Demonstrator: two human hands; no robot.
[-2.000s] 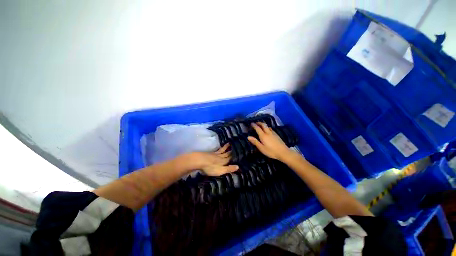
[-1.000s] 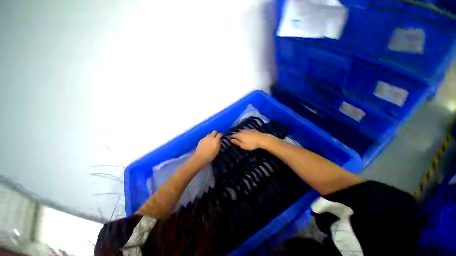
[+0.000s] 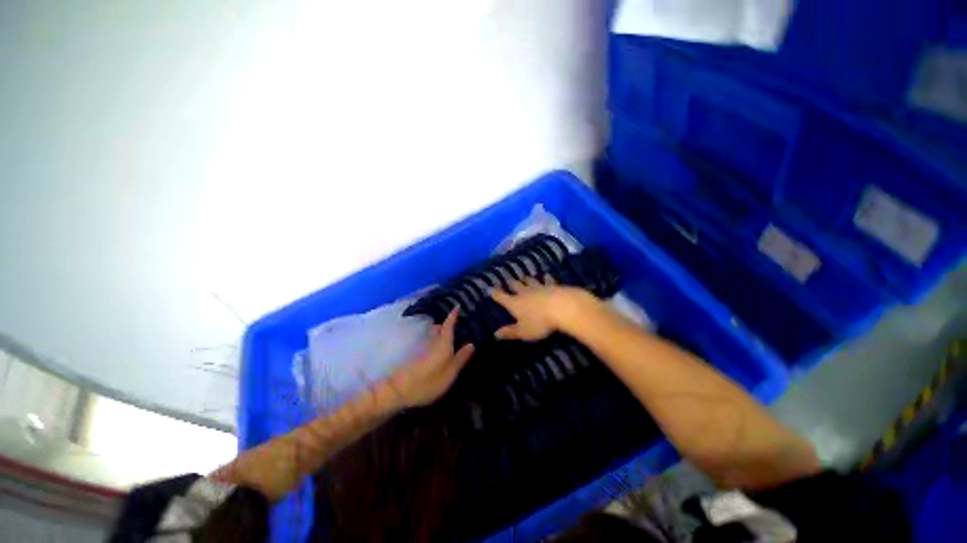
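Observation:
A blue packing crate (image 3: 408,249) holds ribbed black rows of strap-and-ring assemblies (image 3: 530,419). A whitish liner (image 3: 366,355) shows at the crate's left and back. One black row (image 3: 493,278) lies along the liner near the back. My left hand (image 3: 433,361) rests at the left side of this row, fingers apart. My right hand (image 3: 533,308) lies palm down on the row with fingers spread. Both hands touch the black parts. The undersides of my hands are hidden and the picture is blurred.
A white wall (image 3: 265,138) stands behind the crate. Stacked blue crates (image 3: 732,138) with white paper labels (image 3: 896,225) stand at the right. Yellow-black floor tape (image 3: 914,403) shows at the far right. Dark hair hangs over the lower part of the crate.
My fingers were together at the row's back edge a second ago; now my left hand is lower and opened, and my right hand is spread flat on the row. The view has shifted slightly.

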